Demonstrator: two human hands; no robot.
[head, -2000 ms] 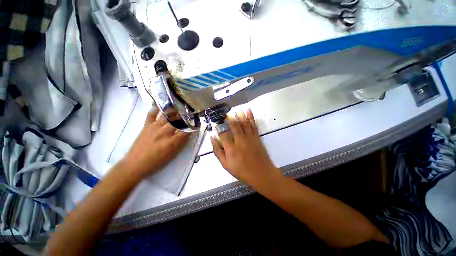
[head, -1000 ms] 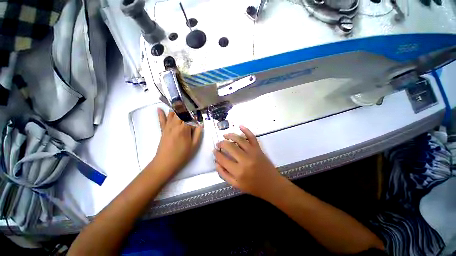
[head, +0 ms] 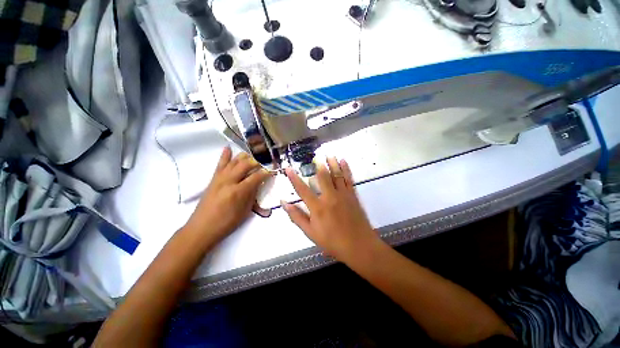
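Observation:
A pale pocket piece lies on the white table at the left end of the sewing machine, partly under my left hand. My left hand rests flat on it, fingertips beside the machine head. My right hand lies just right of the presser foot, its fingers spread and its fingertips on the machine bed. A small edge of cloth shows between my hands. The needle point is too small to tell.
A tied bundle of grey cut parts lies at left, its strip's blue end on the table. Grey-backed parts and checked cloth lie upper left. Fanned pieces hang low at right. A small dark panel is at the table's right end.
The pocket piece has turned and shifted left and up behind my left hand. My right hand has moved up to the presser foot. The view has shifted slightly.

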